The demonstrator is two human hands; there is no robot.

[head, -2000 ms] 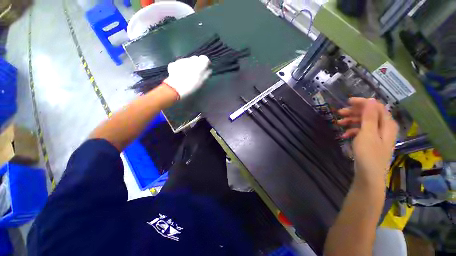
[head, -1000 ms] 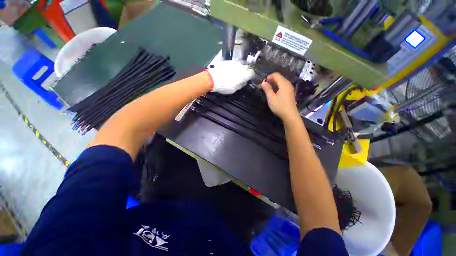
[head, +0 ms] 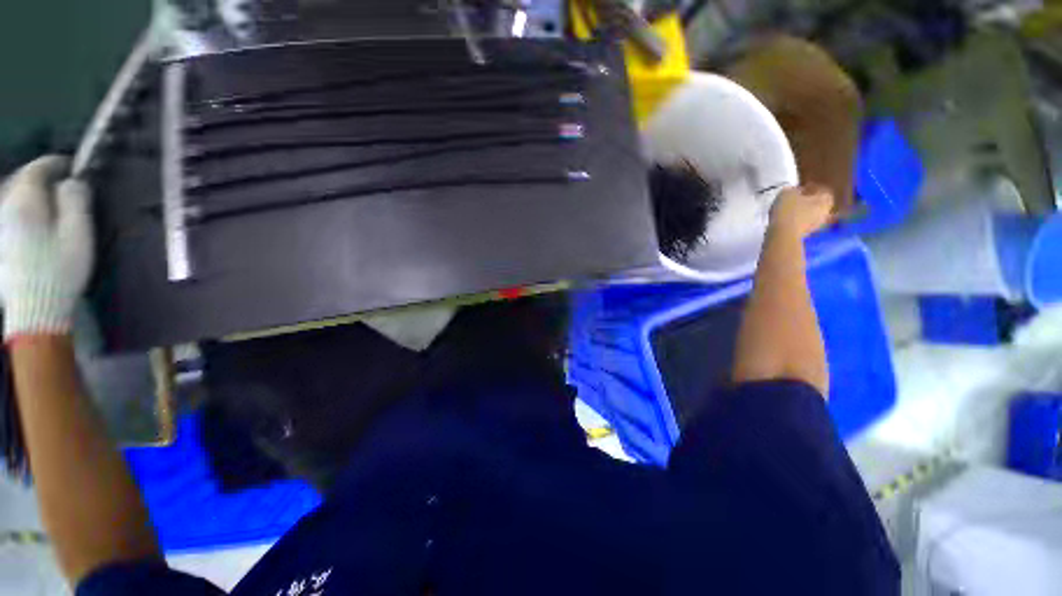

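My left hand (head: 47, 250), in the white glove with a red cuff, is at the left edge of the dark plate. Its fingers are closed on the lower end of a narrow silver strip (head: 114, 105) that slants up towards the press. My right hand (head: 801, 210), bare and blurred, is over the right rim of the white bucket (head: 745, 140). A thin black scrap (head: 770, 189) shows at its fingertips. A slotted bar (head: 176, 175) lies on the dark plate (head: 384, 233), with several black cables (head: 384, 144) running rightwards from it.
A black tangle (head: 684, 207) lies in the bucket. A blue crate (head: 856, 320) stands below it, and another blue bin (head: 221, 506) is below the bench at left. A yellow object (head: 660, 76) is behind the plate. The press base (head: 349, 18) is at the top edge.
My right hand has moved from the mould to the bucket. My left hand has left the mould for the plate's left end, with a strip in it. The view has swung right.
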